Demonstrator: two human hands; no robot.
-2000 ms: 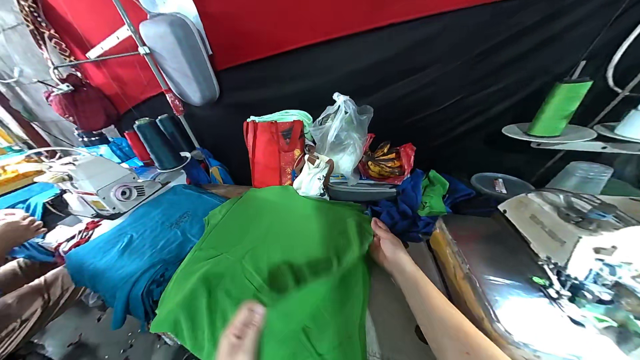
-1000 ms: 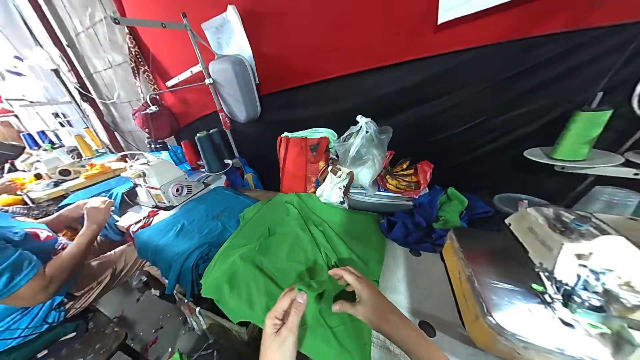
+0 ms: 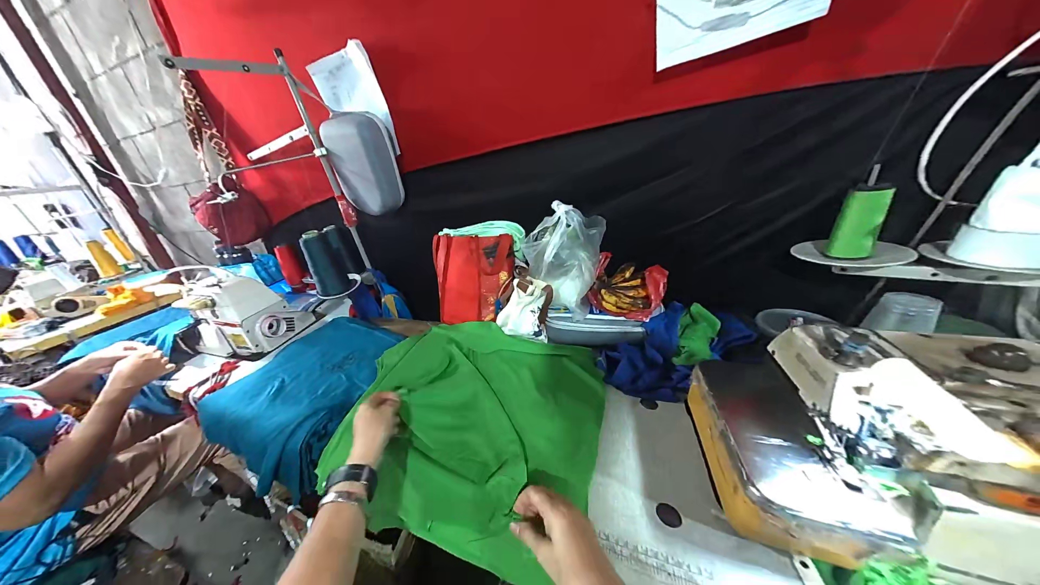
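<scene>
Green fabric pieces point(image 3: 487, 406) lie in a layered pile on the table in front of me. My left hand point(image 3: 376, 424), with a dark band and a bracelet at the wrist, is on the left part of the pile, its fingertips at a fold; whether they pinch the cloth is unclear. Near the pile's lower right edge, my right hand point(image 3: 552, 524) grips a bit of the green fabric between thumb and fingers. A folded stack of teal fabric point(image 3: 301, 398) lies left of the green cloth.
An overlock sewing machine point(image 3: 845, 431) stands at right, a green thread cone point(image 3: 861, 221) above it. Behind the cloth are a red bag point(image 3: 473, 276), a plastic bag point(image 3: 566, 256), bananas point(image 3: 624, 291) and blue fabric point(image 3: 650, 361). A co-worker's hands point(image 3: 130, 366) are beside another sewing machine point(image 3: 244, 313).
My hands were close together over the green cloth one second ago; now they are apart, the left one farther up and left. The view has swung left since the first frame.
</scene>
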